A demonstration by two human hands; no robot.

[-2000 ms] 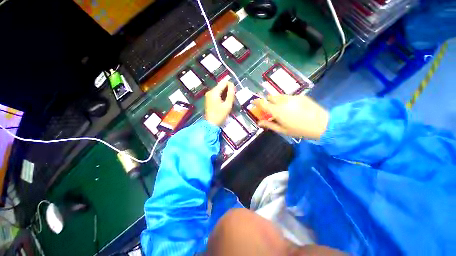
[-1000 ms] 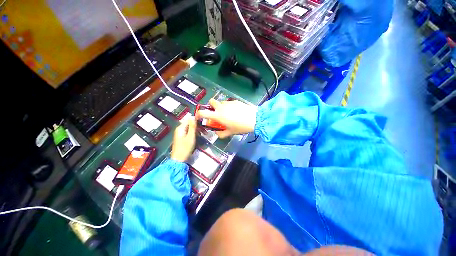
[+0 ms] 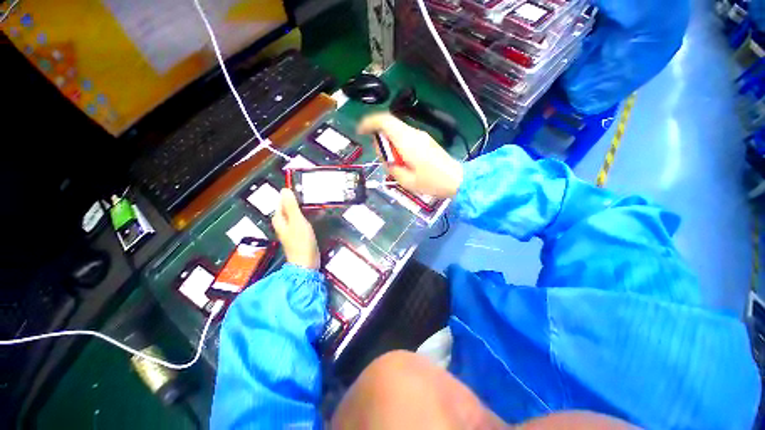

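My left hand (image 3: 295, 233) holds the left end of a white-faced, red-edged device (image 3: 327, 186) lying sideways over the clear blister tray (image 3: 159, 267). A white cable plug (image 3: 375, 182) is at its right end; I cannot tell if it is fully seated. My right hand (image 3: 419, 161), slightly blurred, grips a second red-edged device (image 3: 385, 149), seen nearly edge-on, right of the first. An orange-screen device (image 3: 241, 267) lies on the tray's left part with a white cable at its lower end. Several white-faced devices (image 3: 354, 270) sit in the pockets.
A black keyboard (image 3: 243, 126) and orange-brown strip (image 3: 252, 164) lie behind the tray. A barcode scanner (image 3: 429, 119) is at back right, before stacked trays (image 3: 512, 80). A green-topped small box (image 3: 126, 222) lies left. A white cable (image 3: 220, 59) hangs across the monitor (image 3: 151, 42).
The view has turned right since the first frame. My left hand now holds a white-faced device, raised across the tray. My right hand has moved up and away from my left with a device.
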